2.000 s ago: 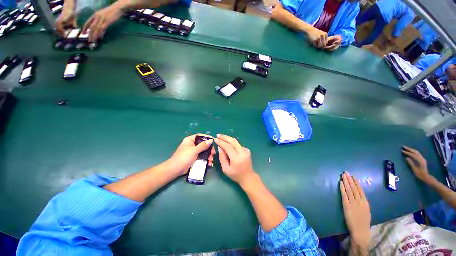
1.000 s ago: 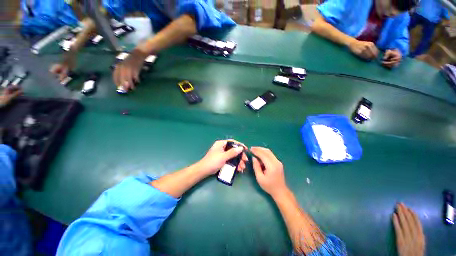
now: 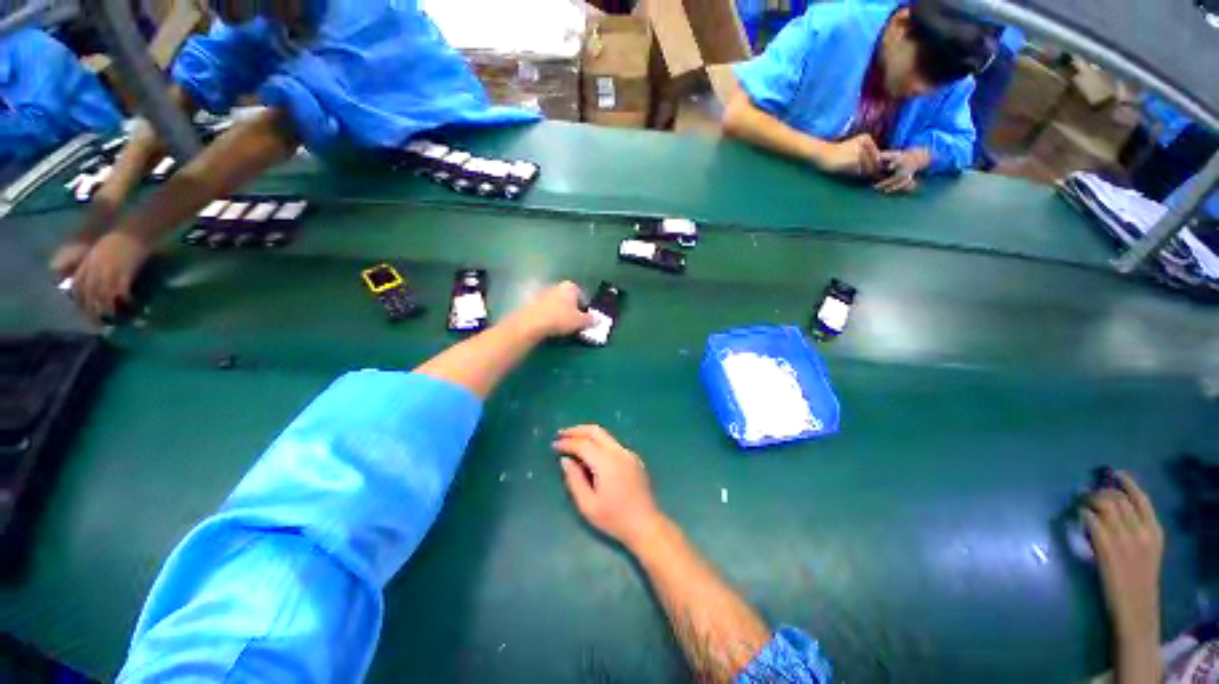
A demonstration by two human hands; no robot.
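My left hand [image 3: 551,311] reaches forward, its fingertips gripping the left edge of a black phone [image 3: 604,318], which lies white label up on the green bench. The far fingers are partly hidden. Another phone [image 3: 468,305] lies back side up just left of my left hand. My right hand [image 3: 608,484] is low over the bench nearer to me, fingers loosely bent and apart, with nothing visible in it. The blue bin [image 3: 722,401] of white loops [image 3: 767,397] stands to the right.
A yellow-framed keypad phone [image 3: 392,291] lies left. Two phones [image 3: 652,254] lie beyond my left hand, another [image 3: 834,310] behind the bin. A black tray [image 3: 40,441] is at the left edge. Another person's hand [image 3: 1126,528] holds something dark at right. Workers in blue smocks sit opposite.
The phone I held is out of my hands; one now lies beside the keypad phone. My left hand has reached forward to another phone, which has turned. My right hand has separated from the left.
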